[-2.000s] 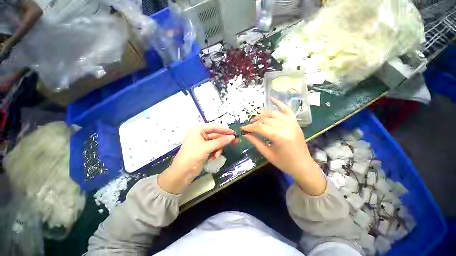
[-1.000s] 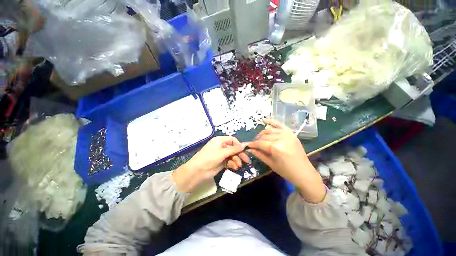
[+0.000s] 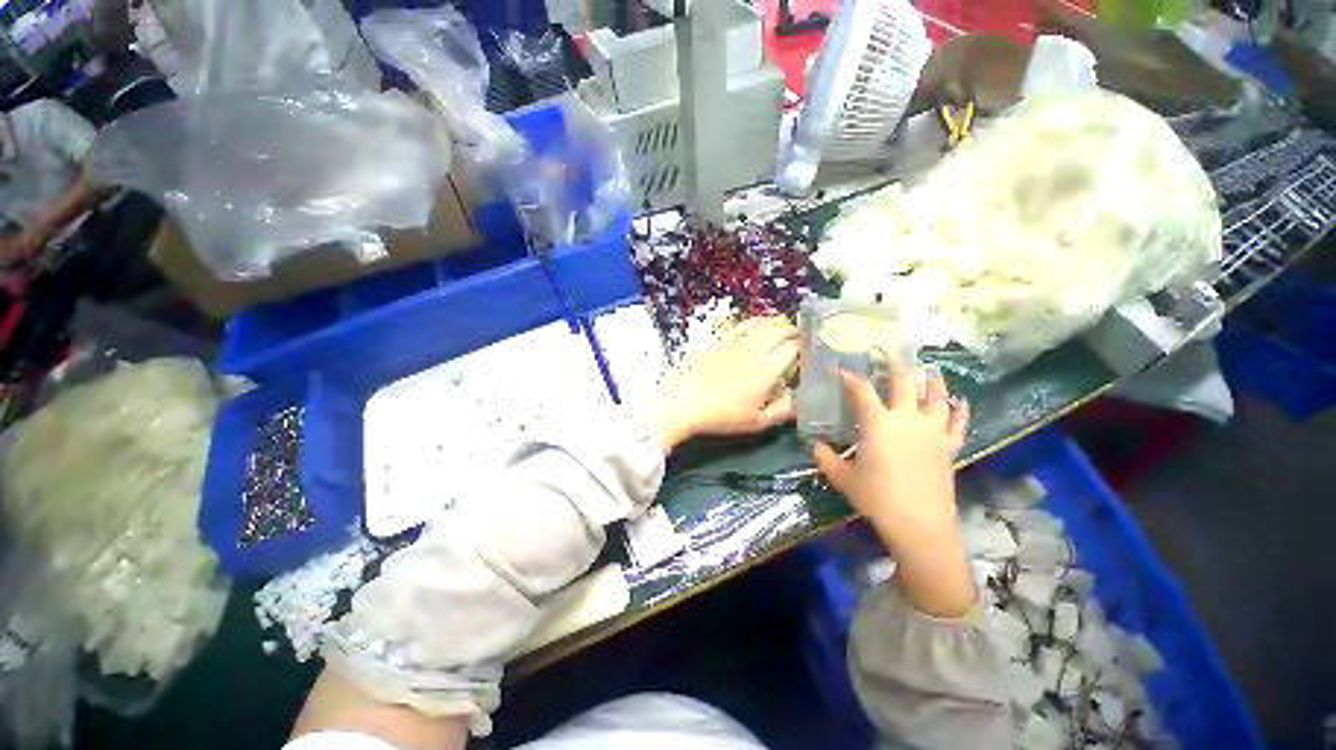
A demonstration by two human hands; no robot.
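My left hand (image 3: 733, 384) reaches over the pile of small white pieces (image 3: 700, 320), beside the clear plastic box (image 3: 829, 384). Its fingertips point down and whether they hold anything cannot be told. My right hand (image 3: 906, 462) is at the box's right front, fingers spread and nothing visible in them; whether they touch the box is unclear. A white square housing (image 3: 655, 538) lies at the bench edge below my left forearm. A slim dark tool or wire (image 3: 747, 478) lies on the dark green mat, near my right thumb.
Left are a white tray (image 3: 454, 425), a blue bin of metal pins (image 3: 276, 476) and a bagged cream heap (image 3: 117, 498). Behind are dark red parts (image 3: 733, 267), a fan (image 3: 865, 88) and another bagged heap (image 3: 1040, 220). A blue crate (image 3: 1136, 586) sits below right. A person's arm (image 3: 52, 220) shows upper left.
My hands have parted from their fingertip hold at the bench front. The left moved forward to the white pile, the right to the clear box. The white square lies slightly further left.
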